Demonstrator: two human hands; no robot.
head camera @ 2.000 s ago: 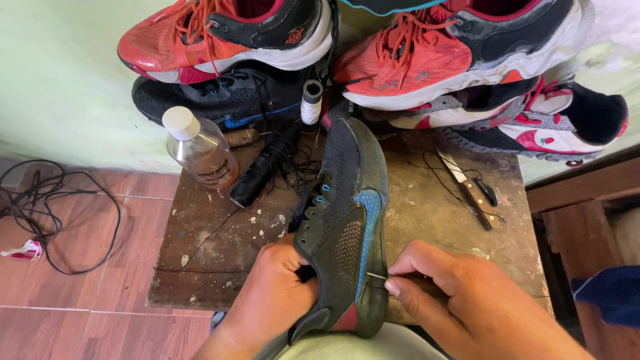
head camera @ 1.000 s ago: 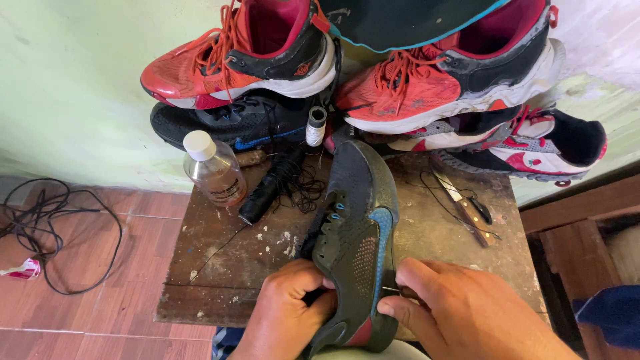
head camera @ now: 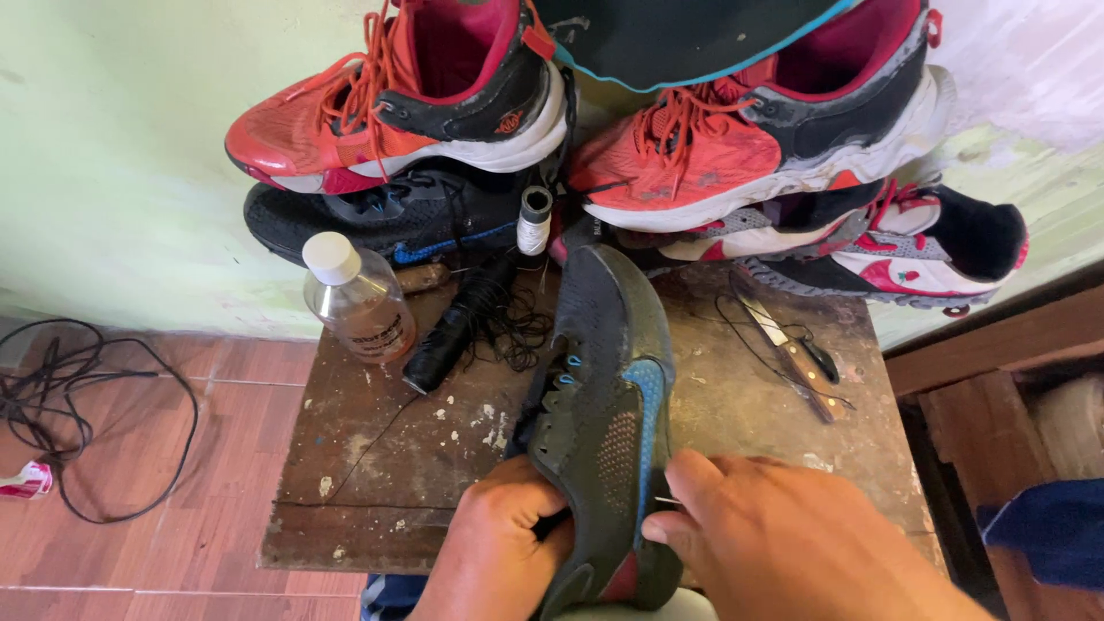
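Note:
A black Nike sneaker (head camera: pixel 604 414) with a blue swoosh stands toe-up at the centre, over the near edge of a worn wooden table. My left hand (head camera: pixel 504 543) grips its collar, the fingers hidden inside the opening. At the sole edge beside the swoosh, my right hand (head camera: pixel 742 517) pinches a thin metal needle or awl (head camera: pixel 667 499) between thumb and forefinger; where its tip goes is not clear. Left of the shoe lie a spool of black thread (head camera: pixel 461 319) and a clear bottle (head camera: pixel 358 302) with a white cap. A spool of white thread (head camera: pixel 534 226) stands behind the toe.
Red sneakers (head camera: pixel 397 103) are stacked on other shoes along the back, with a dark cloth-like piece (head camera: pixel 681 39) above. A wooden-handled knife (head camera: pixel 798 366) lies at the right of the table (head camera: pixel 345 552). Black cable (head camera: pixel 164 448) coils on the tiled floor at left.
The sneaker stays in my left hand's grip. My right hand stays at the sole edge with the metal tool between its fingers. The view has shifted slightly.

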